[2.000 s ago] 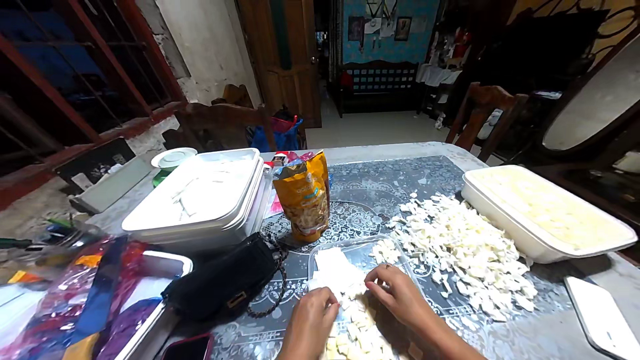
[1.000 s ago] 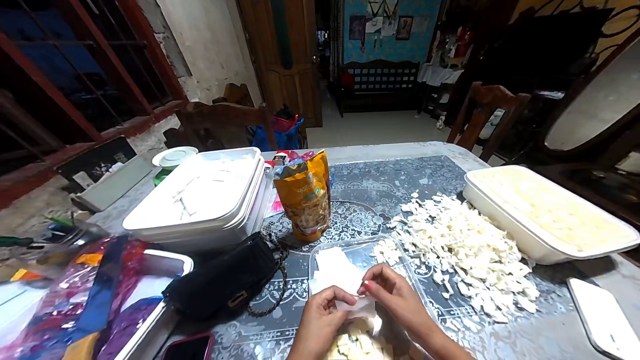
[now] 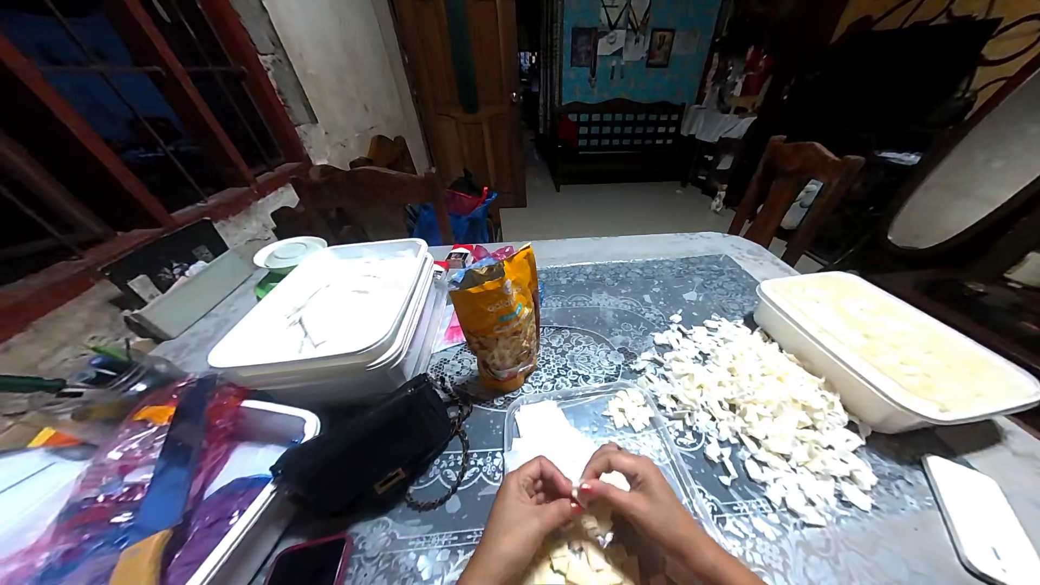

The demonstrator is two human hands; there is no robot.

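Observation:
My left hand (image 3: 532,504) and my right hand (image 3: 630,491) meet over a clear plastic tray (image 3: 678,455), pinching a small white wrapped piece between their fingertips. White paper wrappers (image 3: 548,431) lie in the tray just beyond my fingers, beside a few wrapped pieces (image 3: 628,409). Pale yellow pieces (image 3: 581,561) sit below my hands, partly covered by them. Right of the tray spreads a large heap of small white twisted-paper pieces (image 3: 756,398).
Behind the tray stands an orange pouch (image 3: 500,321). Stacked white containers (image 3: 325,309) and a black handbag (image 3: 370,455) are at left, with a dark phone (image 3: 309,562) nearer. A filled white tub (image 3: 902,349) and a white phone-like object (image 3: 983,516) lie right.
My fingertips have come together and moved slightly nearer to me. The white paper held between them a second ago is now a small closed piece.

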